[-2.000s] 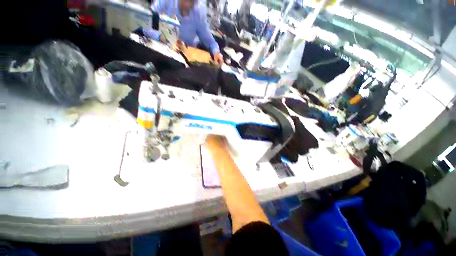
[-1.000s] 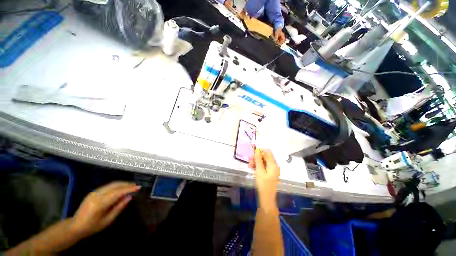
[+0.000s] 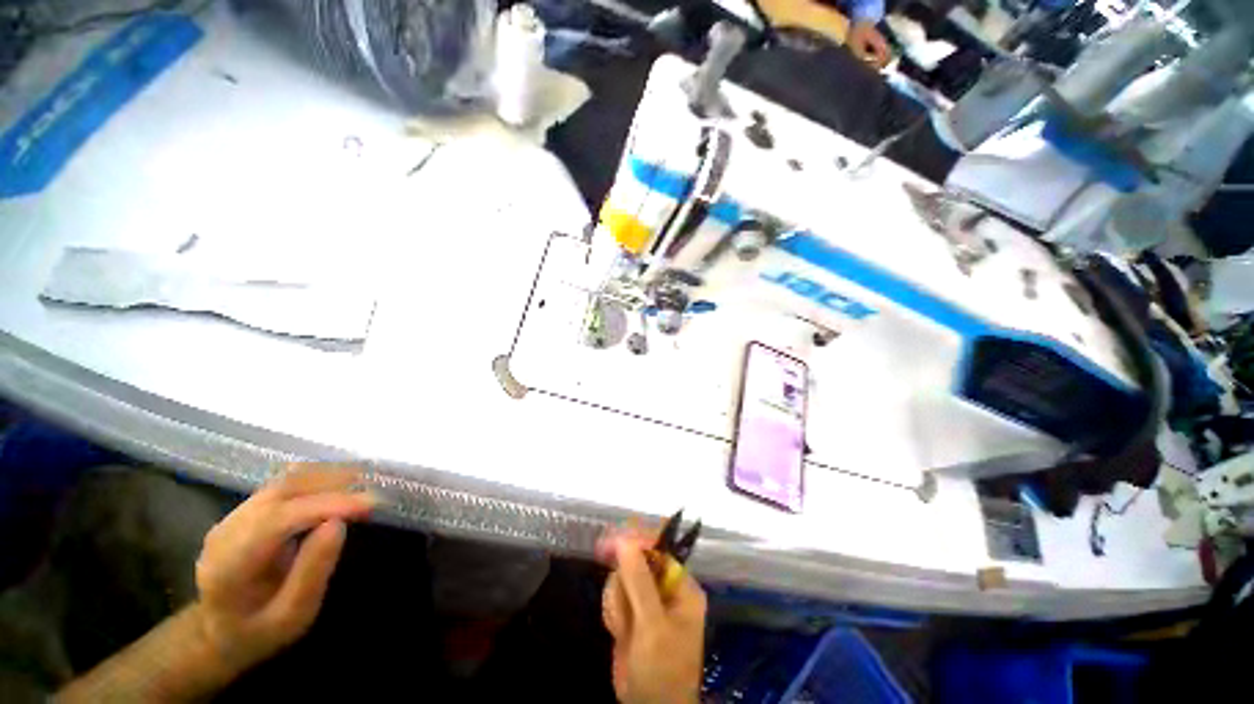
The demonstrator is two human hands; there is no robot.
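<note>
My right hand (image 3: 653, 619) holds small thread snips (image 3: 674, 554) with yellow handles and dark blades pointing up, at the table's front edge. My left hand (image 3: 275, 557) is at the ruler-marked front edge, thumb and fingertips close together; whether it pinches something tiny cannot be told. A white sewing machine (image 3: 853, 296) with a blue stripe stands behind my hands, its needle area (image 3: 626, 310) at the left end. A phone (image 3: 770, 426) with a pink-white screen lies on the machine bed.
A grey fabric strip (image 3: 206, 296) lies on the table at left. A white thread cone (image 3: 517, 66) and a plastic-wrapped bundle (image 3: 399, 48) stand behind. Dark fabric lies behind the machine. Blue crates (image 3: 853, 671) are below the table. A person's hand (image 3: 868, 43) shows at the top.
My right hand has moved from beside the phone down and left to the table edge, with the snips now in it. My left hand has risen to the edge. The view has moved closer.
</note>
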